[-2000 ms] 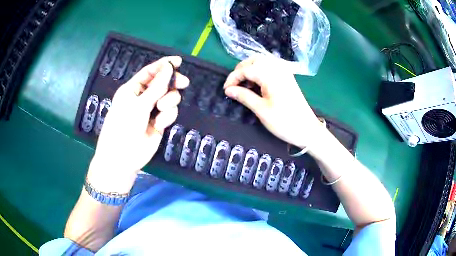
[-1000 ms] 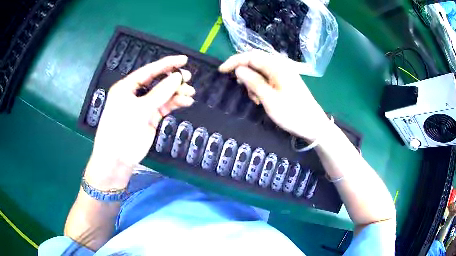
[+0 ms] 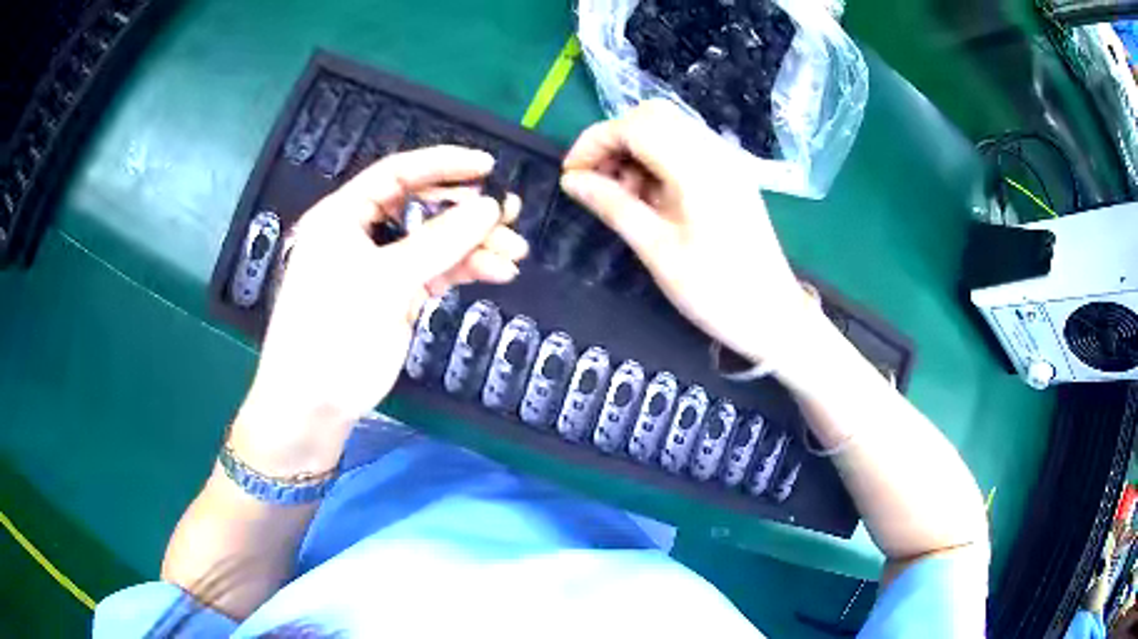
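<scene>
A black foam tray (image 3: 612, 300) lies slanted before me. Its near row holds several shiny grey oblong housings (image 3: 547, 380); darker ones (image 3: 315, 122) show in the far row. My left hand (image 3: 362, 268) is over the tray's left part, fingers curled around dark pieces (image 3: 424, 215) in the palm; their number and shape are unclear. My right hand (image 3: 680, 219) is over the far row right of my left hand. Its thumb and index finger are close together, and I cannot tell if a small piece is between them.
An open clear bag (image 3: 811, 112) of loose black parts (image 3: 714, 56) lies beyond the tray. A white air blower box (image 3: 1061, 300) stands at right. Stacked black trays (image 3: 77, 119) are at far left. A green mat (image 3: 162, 337) with yellow lines is under the tray.
The tray, bag and blower have shifted right in the picture. My left hand has moved right, its palm still holding dark pieces. My right hand stays over the far row.
</scene>
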